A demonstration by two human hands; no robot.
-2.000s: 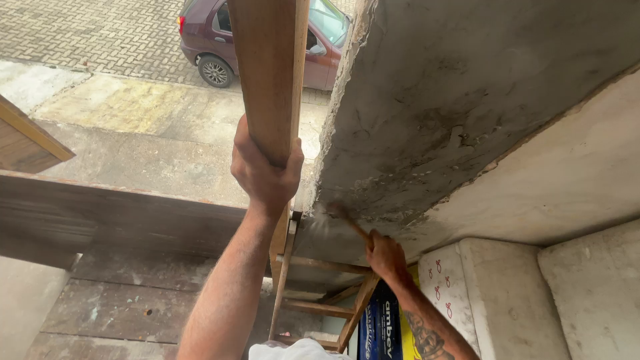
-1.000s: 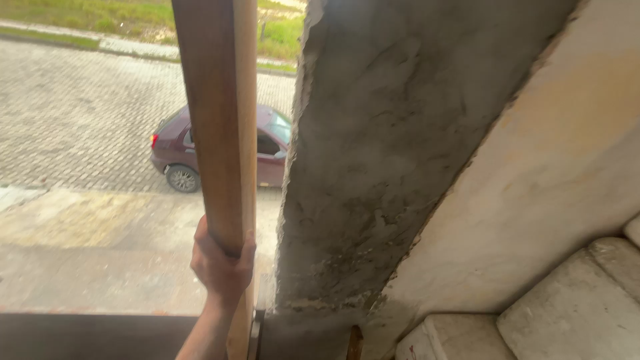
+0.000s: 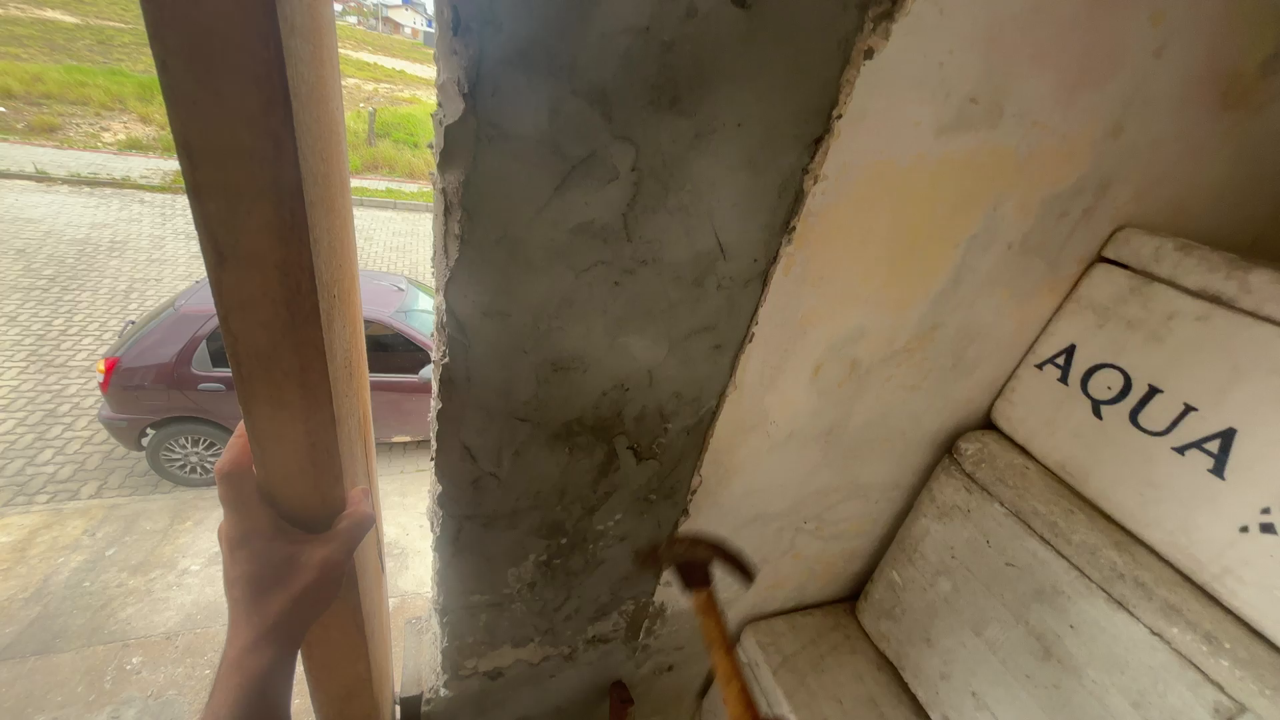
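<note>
My left hand (image 3: 285, 545) grips an upright wooden post (image 3: 285, 300) at the left, fingers wrapped round its far side and the thumb on its right edge. A claw hammer (image 3: 700, 565) with a wooden handle is raised at the lower middle, its head blurred in front of the wall. The handle runs out of the bottom edge, and my right hand is out of view. Beyond the hammer is a grey cement-plastered wall strip (image 3: 620, 300) with ragged edges and rough, chipped patches low down.
A pale, stained wall (image 3: 900, 300) adjoins the grey strip. Dirty white boxes (image 3: 1050, 590), one bearing writing, are stacked at the right. Outside, past the post, a dark red car (image 3: 185, 370) stands on a paved street with grass behind.
The view has tilted up strongly. The hammer, swung by my right hand at the wall in the oldest frame, now shows raised in front of it. My left hand stays on the post.
</note>
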